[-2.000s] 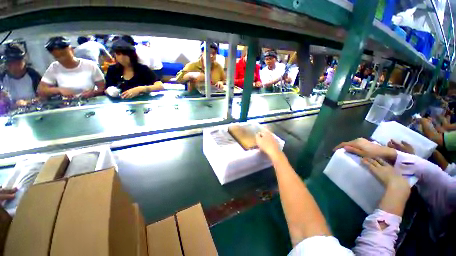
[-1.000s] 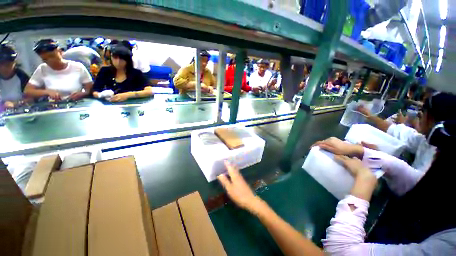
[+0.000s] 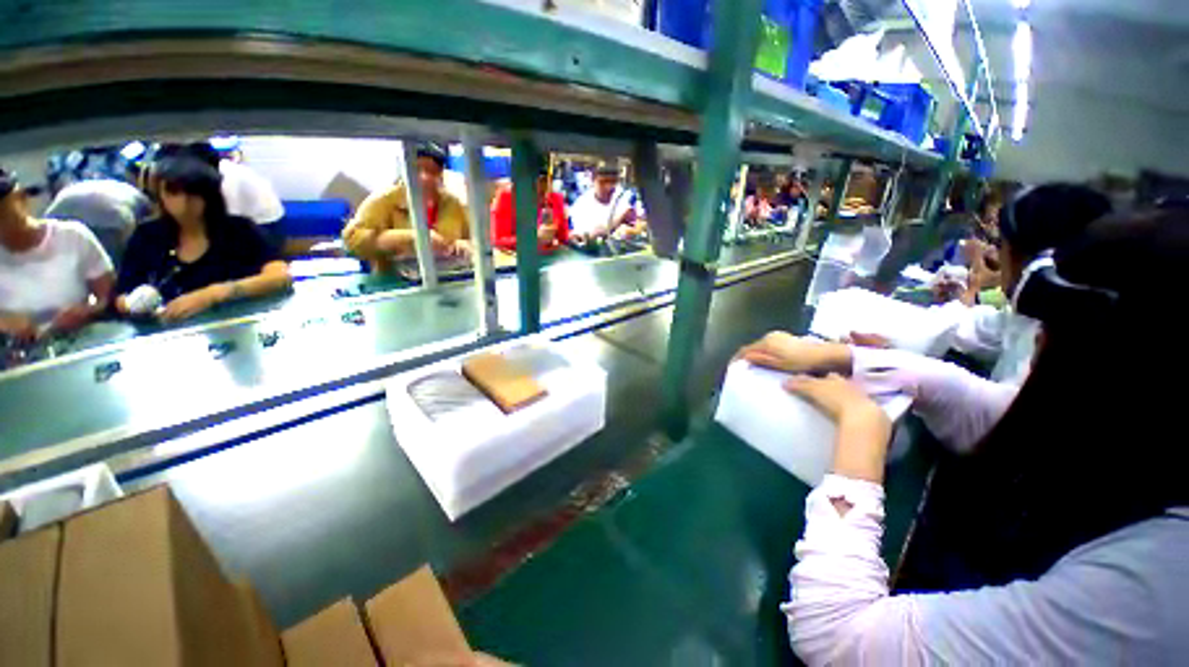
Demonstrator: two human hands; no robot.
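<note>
A white foam tray (image 3: 515, 456) sits on the dark conveyor belt (image 3: 287, 502), left of the green post. A small brown accessory box (image 3: 503, 382) lies flat on top of it, beside a grey-white wrapped unit (image 3: 445, 396). Brown cartons (image 3: 124, 586) stand at the lower left, with smaller ones (image 3: 415, 623) beside them. A sliver of skin, perhaps my right hand (image 3: 488, 661), shows at the bottom edge by these cartons; its fingers are cut off. My left hand is out of the picture.
A neighbouring person's hands (image 3: 822, 371) rest on another foam tray (image 3: 782, 424) at the right. A green post (image 3: 700, 287) rises between the two trays to the overhead shelf (image 3: 391, 72). Another tray corner (image 3: 98, 485) shows at the left. People sit along the far line.
The view has turned right, so the scene sits further left. My right hand was on the box, then at the tray's front, and is now away from it. The box stays on the tray.
</note>
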